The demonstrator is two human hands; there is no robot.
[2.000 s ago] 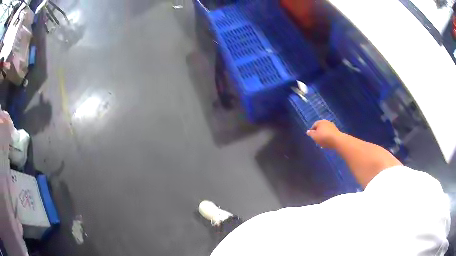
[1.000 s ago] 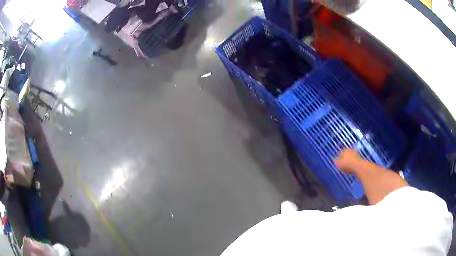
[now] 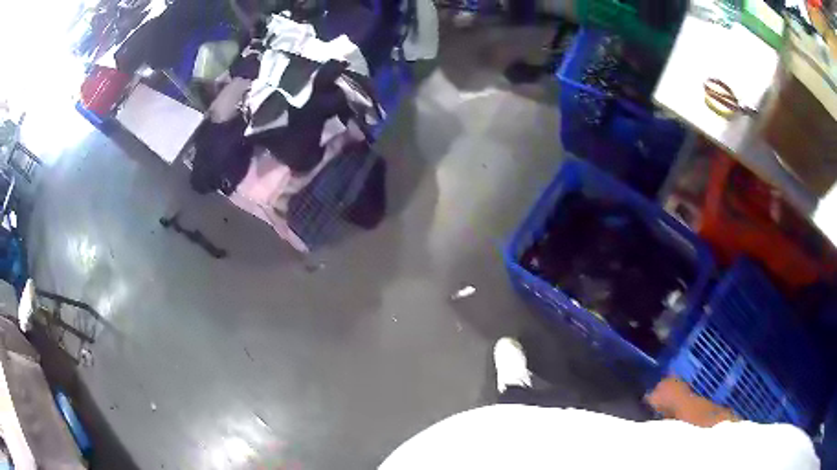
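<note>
My right hand [image 3: 677, 398] shows at the lower right, beside a white sleeve, over the edge of a slatted blue crate [image 3: 748, 353]. It is blurred; its fingers look curled, and I see nothing held in it. My left hand is out of the picture. Nearest in front stands an open blue crate [image 3: 541, 290] on the floor, with dark cloth-like items [image 3: 610, 266] inside. The slatted crate is tilted against its right side.
A pile of dark, pink and white cloth [image 3: 303, 110] sits on a cart-like holder at upper left. Red-orange baskets [image 3: 766, 220] stand under a table at right. Yellow-handled scissors [image 3: 721, 96] lie on a white surface. My shoe [image 3: 510, 363] shows on the grey floor [image 3: 367, 349].
The view has moved forward along the crates. The open crate and cloth pile now appear nearer and lower, and the slatted crate has slid to the lower right. My right hand remains low at right.
</note>
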